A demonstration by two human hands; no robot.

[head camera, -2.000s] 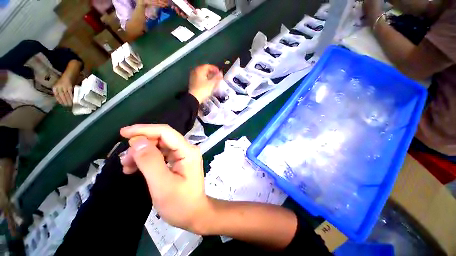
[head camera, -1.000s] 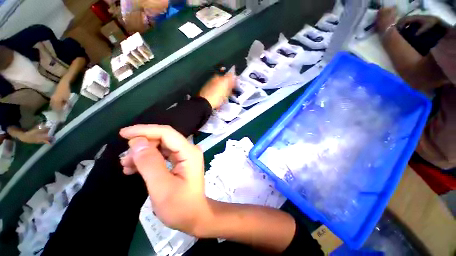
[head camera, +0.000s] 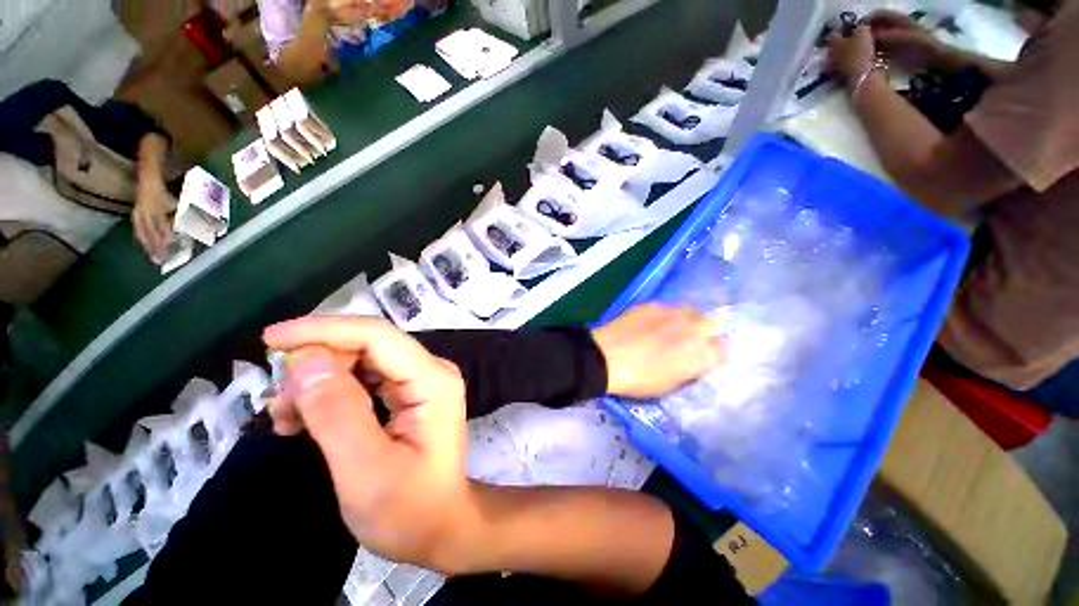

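My right hand (head camera: 385, 438) is in the foreground, thumb and forefinger closed on a small clear piece (head camera: 279, 365) at the fingertips. My left hand (head camera: 663, 350) reaches across behind it into the blue bin (head camera: 947, 284). Its fingertips are among the shiny clear pieces (head camera: 816, 320), and glare hides what they touch. White-wrapped products (head camera: 506, 243) with dark items in the middle stand in a diagonal row on the green conveyor. More wrapped products (head camera: 166, 462) continue at the lower left, partly behind my left sleeve.
White leaflets (head camera: 556, 447) lie left of the bin. An open brown carton (head camera: 982, 474) with clear film is at lower right. Pale metal rails (head camera: 284, 207) edge the conveyor. White boxes (head camera: 294, 128) stand on the far bench. People's hands and arms are at far left, top and right.
My left hand has moved from the wrapped row down and right into the bin. More of the row now shows. My right hand stays almost in place.
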